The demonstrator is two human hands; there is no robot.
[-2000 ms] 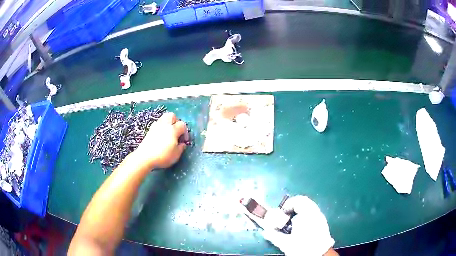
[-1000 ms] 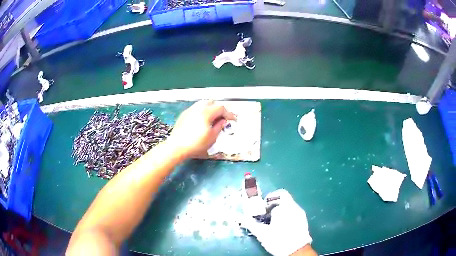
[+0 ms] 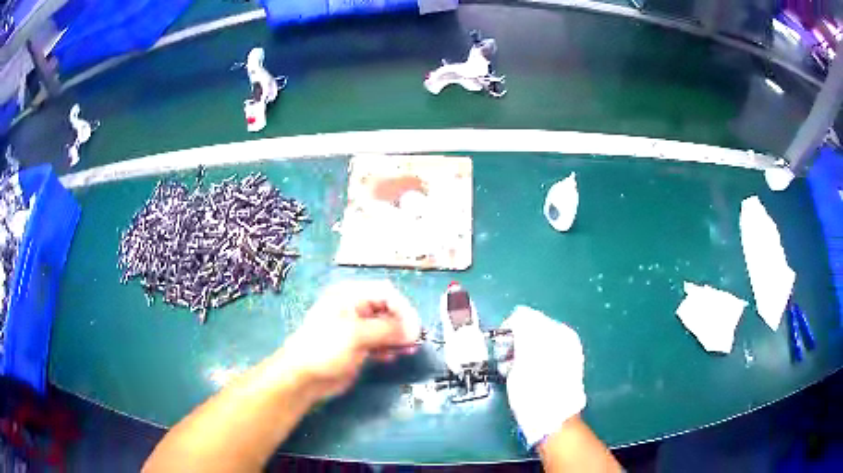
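A white-and-metal workpiece (image 3: 465, 344) with a dark panel and a red tip lies just above the bench near its front edge, red tip pointing away from me. My gloved right hand (image 3: 545, 374) holds it from the right side. My bare left hand (image 3: 356, 337) is at its left side, fingertips pinched on a small dark pin (image 3: 421, 338) that points at the workpiece; whether it touches is unclear. A pile of dark and silver pins (image 3: 213, 238) lies left of the grease board (image 3: 444, 242), which has white and brownish patches.
A white teardrop-shaped piece (image 3: 561, 202), white scraps (image 3: 711, 317) and blue-handled pliers (image 3: 801, 331) lie to the right. Beyond the pale rail (image 3: 518, 141), the green belt (image 3: 592, 83) carries several workpieces (image 3: 260, 90). Blue bins (image 3: 43, 268) stand at the left.
My left hand has moved from the pin pile over the grease board, then back to the workpiece. The workpiece has turned upright in view. Workpieces on the belt have shifted right relative to the board.
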